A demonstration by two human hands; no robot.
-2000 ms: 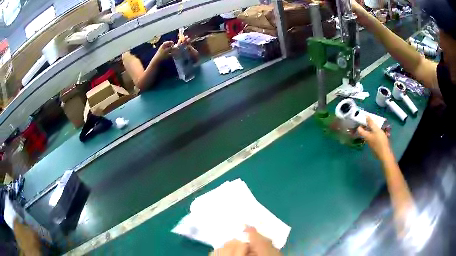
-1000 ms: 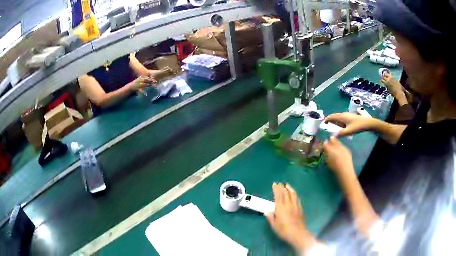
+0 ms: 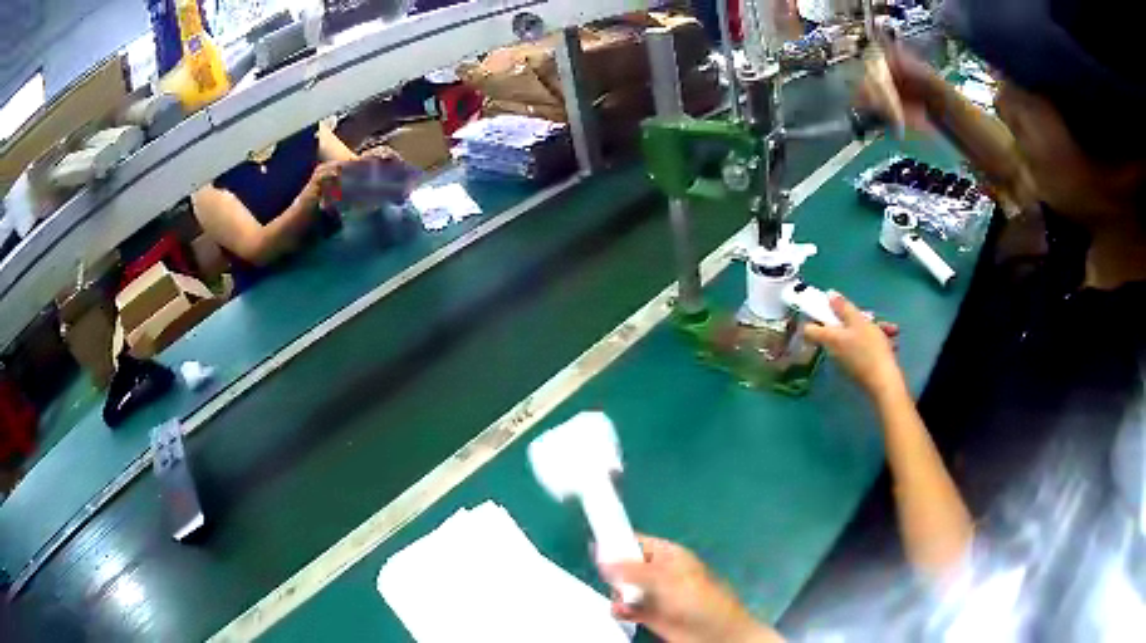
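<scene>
My right hand (image 3: 679, 593) is at the bottom centre, closed around the handle of a white handheld magnifier (image 3: 603, 509). The magnifier is held up with its rounded head at the top left and its plain white side showing; the dark ringed opening is not visible. Its outline is slightly blurred. White sheets (image 3: 484, 578) lie on the green bench to the left of my right hand, cut off by the bottom edge. My left hand is not in view.
A coworker at right holds another white magnifier (image 3: 769, 291) in a green hand press (image 3: 698, 157), other arm raised. One more magnifier (image 3: 917, 245) and a tray of black parts (image 3: 924, 189) lie beyond. The belt (image 3: 377, 364) carries a small box (image 3: 176, 484). Another person works opposite.
My right hand has taken hold of the magnifier that lay on the bench and raised it, turning its head upward. The coworker's one arm has risen. The small box has moved left and down.
</scene>
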